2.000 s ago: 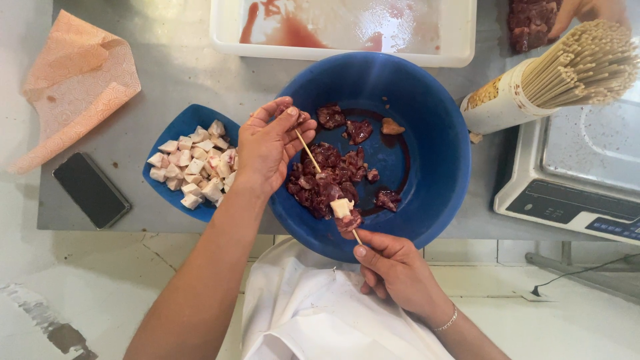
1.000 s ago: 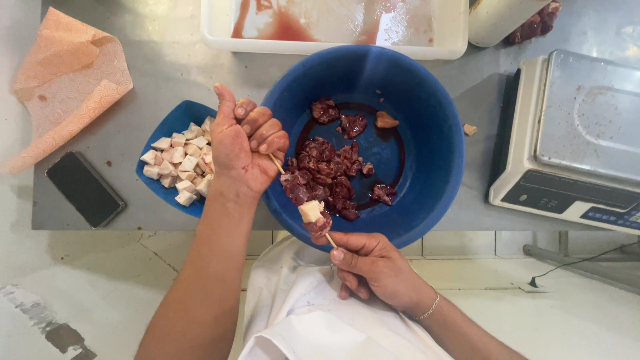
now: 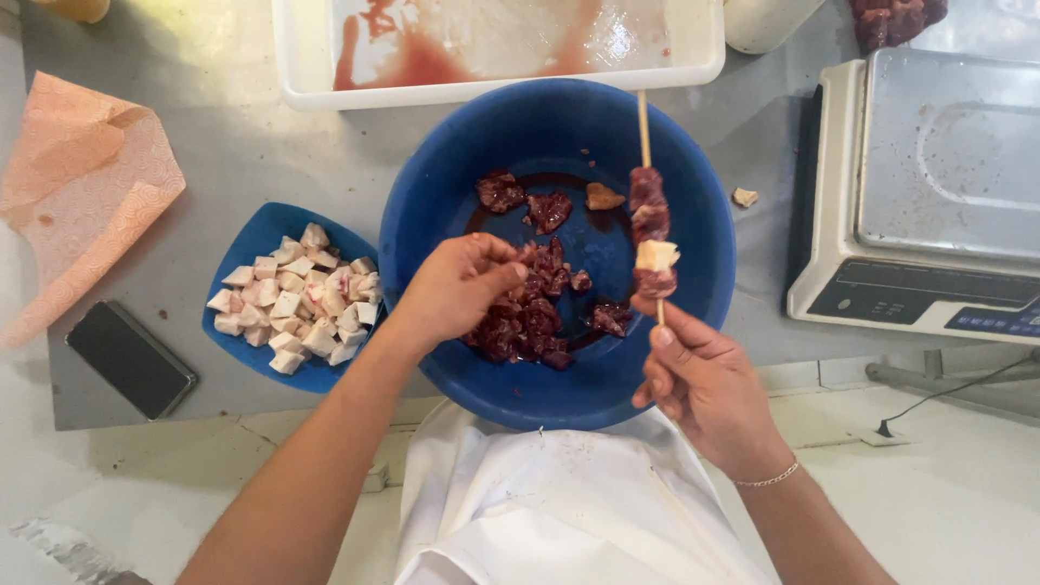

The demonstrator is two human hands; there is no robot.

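My right hand (image 3: 703, 382) grips the lower end of a wooden skewer (image 3: 644, 130), held nearly upright in the view over the right side of a blue plastic basin (image 3: 715, 211). Dark red meat pieces (image 3: 647, 203) and one pale fat cube (image 3: 656, 256) are threaded on it. My left hand (image 3: 463, 288) is over the basin with fingers curled at the pile of dark red meat chunks (image 3: 528, 325); whether it pinches a piece is hidden. Left of the basin, a smaller blue bowl (image 3: 236, 349) holds pale fat cubes (image 3: 284, 305).
A white tray (image 3: 512, 89) with reddish liquid lies behind the basin. A weighing scale (image 3: 845, 203) stands at right, with raw meat (image 3: 894, 20) behind it. A black phone (image 3: 130, 357) and orange-tinted paper (image 3: 122, 171) lie at left. A small scrap (image 3: 744, 197) sits beside the basin.
My left hand has left the skewer and moved down to the meat pile. My right hand has moved right with the skewer, which has turned from slanted to nearly upright in the view.
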